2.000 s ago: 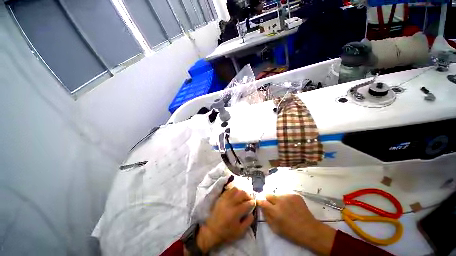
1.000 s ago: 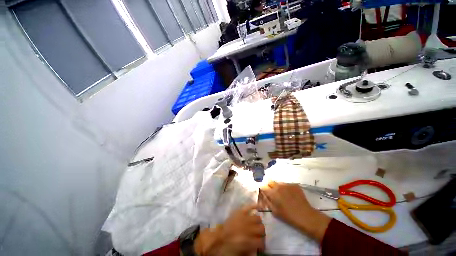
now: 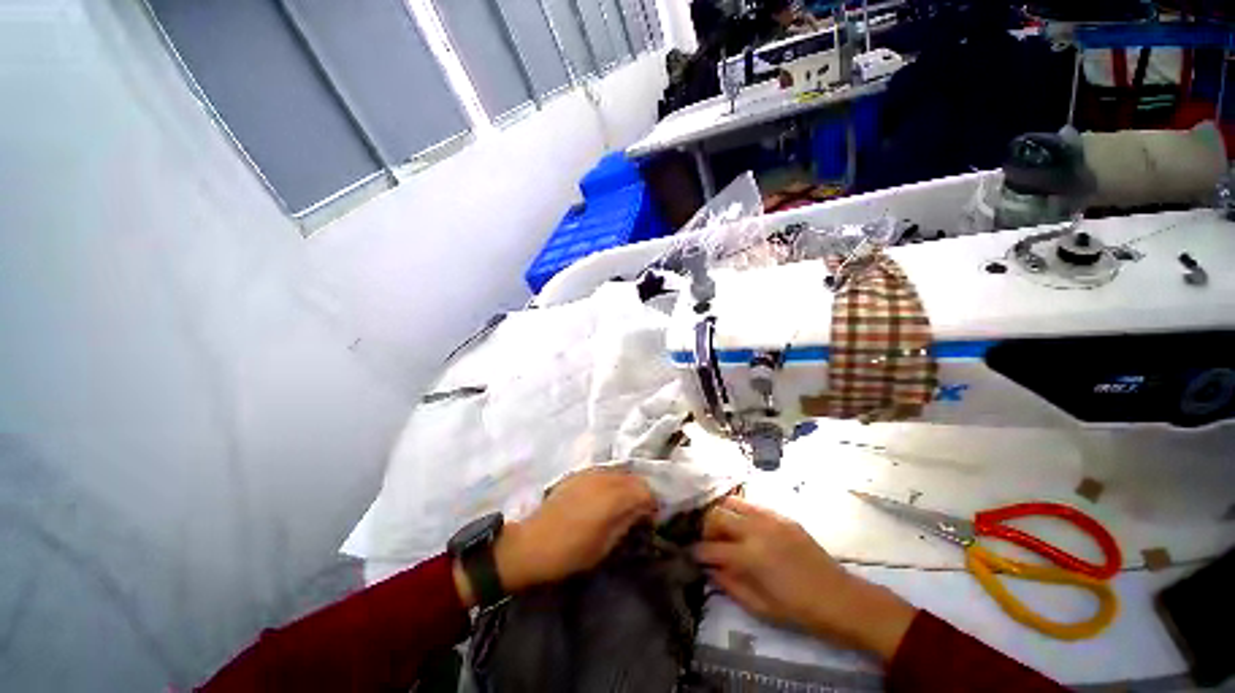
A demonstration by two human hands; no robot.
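The white garment cloth (image 3: 522, 406) spreads left of the sewing machine's needle area, with a short dark line at its left side. My left hand (image 3: 582, 525) grips the cloth's folded edge. My right hand (image 3: 759, 555) holds the dark brown fabric (image 3: 582, 636) near its top edge, just in front of the presser foot (image 3: 765, 444). The dark fabric hangs from between my hands towards the front edge. The fingertips are partly hidden in the folds. The needle itself is too small to make out.
Scissors (image 3: 1036, 555) with red and orange handles lie right of the needle, blades towards it. A checked cloth (image 3: 880, 339) hangs over the machine head (image 3: 786, 305). A black flat object (image 3: 1203, 616) lies at the right edge. A blue crate (image 3: 592, 224) and thread cones (image 3: 1151, 165) are behind.
The view has shifted, so the machine sits further right. Both hands are now slightly in front of the presser foot. Dark fabric now shows below them, and the white cloth's edge is lifted and folded.
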